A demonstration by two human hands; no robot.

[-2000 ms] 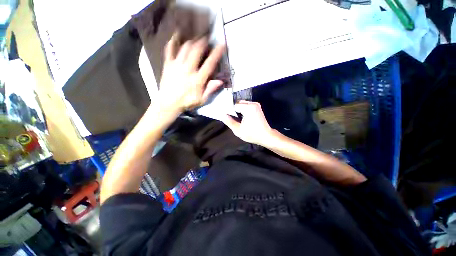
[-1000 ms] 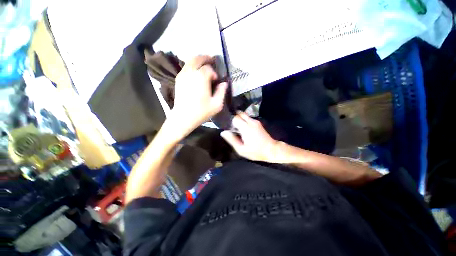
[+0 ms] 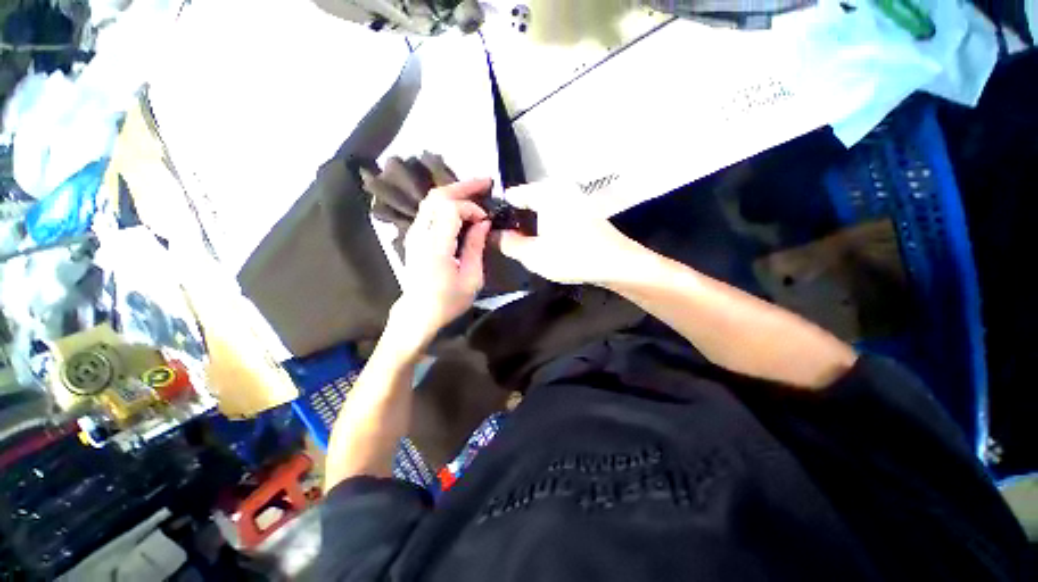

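Observation:
A dark brown garment panel [image 3: 319, 267] lies on the table's left part and hangs over its front edge. Its gathered brown part [image 3: 408, 188] bunches up beside my fingers. White cloth [image 3: 450, 108] lies behind it on the table. My left hand [image 3: 442, 252] pinches the brown cloth between thumb and fingers. My right hand [image 3: 552, 237] meets it from the right, its fingers closed on a small dark folded part of the cloth. The exact fold between the fingertips is too small to tell.
The white machine table [image 3: 683, 125] carries printed marks. Metal machine parts [image 3: 461, 16] show at the top edge. Green snips [image 3: 907, 16] lie on pale scrap cloth [image 3: 848, 85]. Blue crates stand below at the right [image 3: 954, 273] and left [image 3: 330, 392]. A red-orange object [image 3: 273, 498] is low left.
The white cloth and brown panel were under my left hand; now the brown is gathered at my fingertips. My right hand has moved up to meet my left. The view has shifted, showing machine parts.

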